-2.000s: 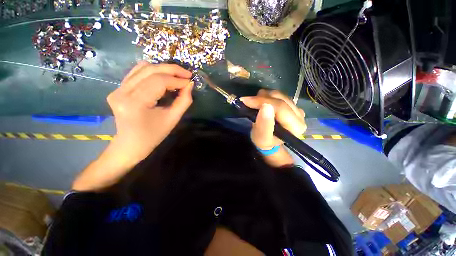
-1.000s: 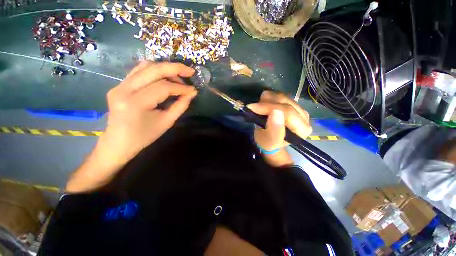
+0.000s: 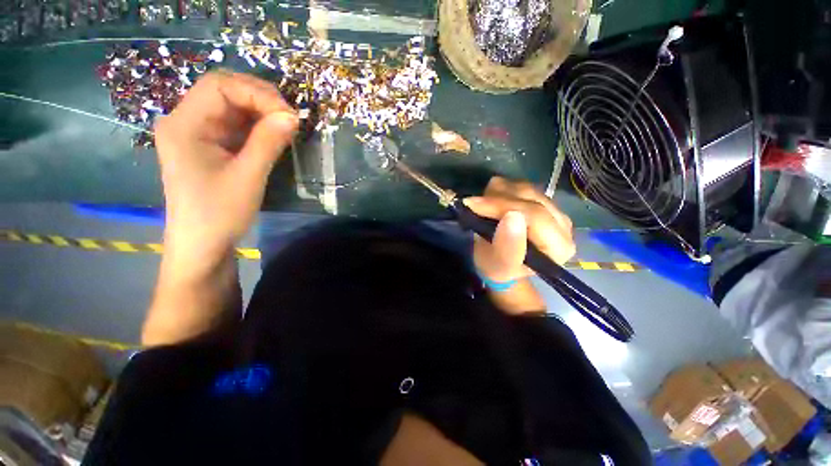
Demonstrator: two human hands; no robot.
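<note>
My right hand (image 3: 519, 238) holds the soldering iron (image 3: 487, 221) by its black handle, its thin tip pointing up and left at the small clear disc (image 3: 381, 151) on the green mat. My left hand (image 3: 219, 150) is raised at the left, thumb and forefinger pinched at the edge of the white-and-gold pile. A tiny pale bit shows at these fingertips; whether it is held is too small to tell. The white-and-gold components (image 3: 364, 86) lie in a loose pile at centre. The dark red-black components (image 3: 150, 77) lie left of it, partly behind my left hand.
A round tan bowl (image 3: 456, 64) with silvery filling stands behind the iron. A black fan (image 3: 629, 146) with a wire grille stands at right. A brown scrap (image 3: 449, 139) lies by the pile. A pale strip (image 3: 329, 168) is on the mat. Another person's grey sleeve (image 3: 774, 291) is at far right.
My left hand has moved left and up, away from the iron tip and disc, uncovering the pale strip. My right hand with the iron has shifted only slightly in the picture.
</note>
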